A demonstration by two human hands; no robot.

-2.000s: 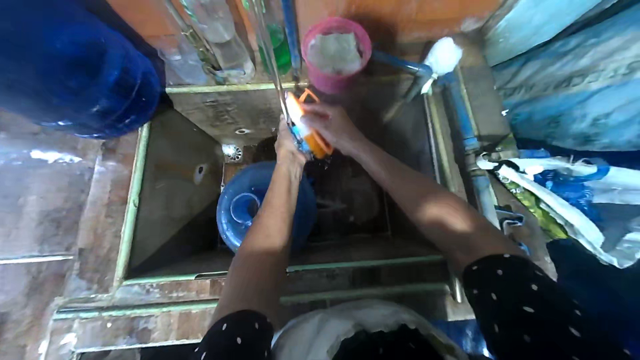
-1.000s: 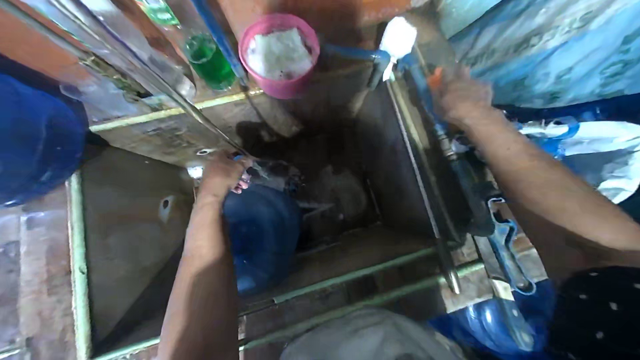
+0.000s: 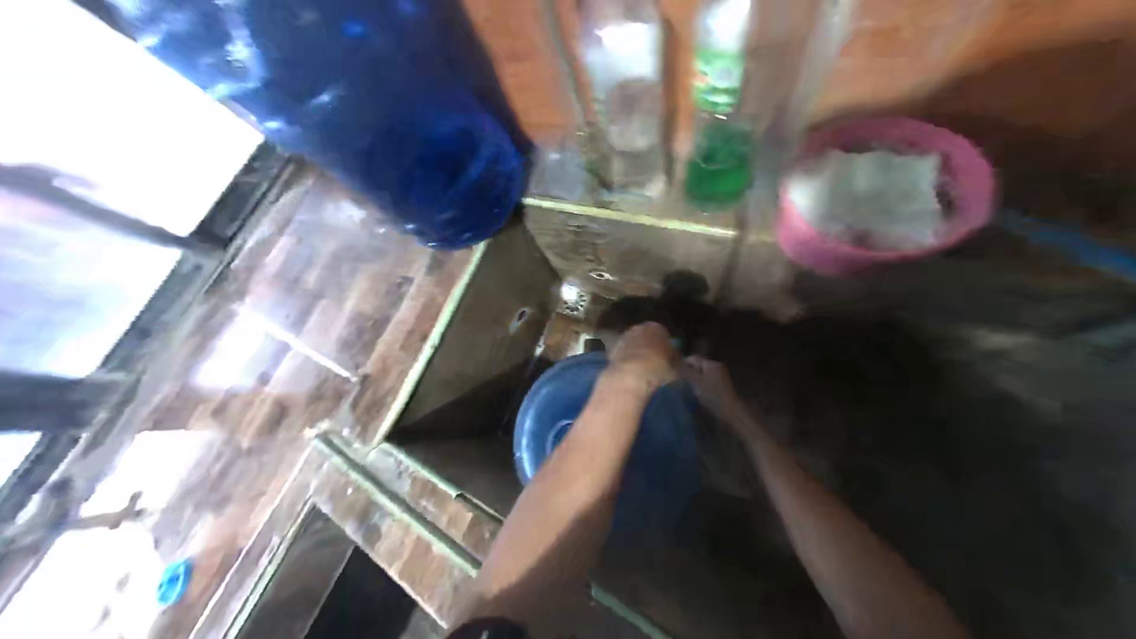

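A large blue plastic water jug [image 3: 555, 417] lies in a tiled basin, its round end facing left. Above its upper edge my left hand [image 3: 646, 351] is bent downward, with the fingers hidden and blurred. Close beside it on the right, my right hand [image 3: 710, 380] reaches into the same dark spot. Whether either hand holds anything cannot be told. Both forearms come in from the bottom of the view, the left one crossing over the jug.
On the ledge behind the basin stand a pink plastic pot [image 3: 821, 248] with a whitish cloth or pad, a bottle with green liquid [image 3: 721, 164] and a clear bottle [image 3: 632, 106]. Another big blue jug [image 3: 408, 133] is at upper left. A small blue cap-like ring [image 3: 175, 581] lies lower left.
My right hand has come from the basin's right rim to beside my left hand at the jug. The orange thing seen in my hands two seconds ago no longer shows. The view has swung left.
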